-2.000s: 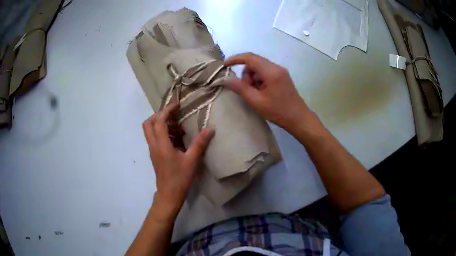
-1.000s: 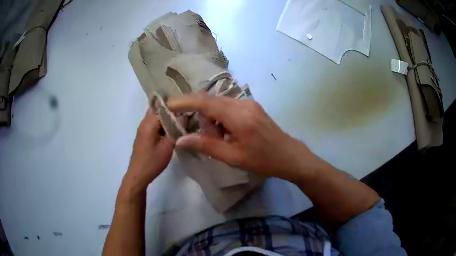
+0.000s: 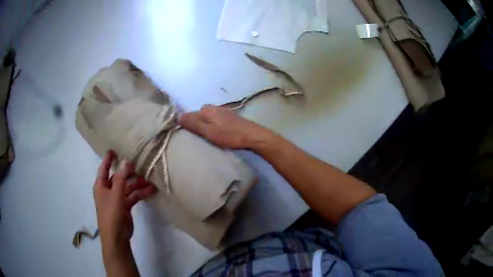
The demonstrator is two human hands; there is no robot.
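Note:
A thick rolled bundle of beige-brown cut pieces (image 3: 200,167) lies on the white table in front of me. A narrow tie strip (image 3: 165,135) goes round its middle. One strip length (image 3: 265,91) runs beyond my right hand and curls on the table; a short curled end (image 3: 81,237) shows beside my left wrist. My right hand (image 3: 216,125) lies at the bundle's upper right side by the strip, fingertips at the strip; its grip is unclear. My left hand (image 3: 120,186) rests at the bundle's lower left side, fingers apart and bent.
A white card template (image 3: 273,21) lies at the back with a small white piece (image 3: 255,34) on it. A tied bundle with a white tag (image 3: 408,59) lies at the right table edge. Part of another brown bundle (image 3: 5,119) shows at the left edge. The dark floor is at the lower right.
The view has shifted, so the bundle appears farther left and lower. The hands have moved apart to opposite sides of it. Long strip ends now lie out on the table.

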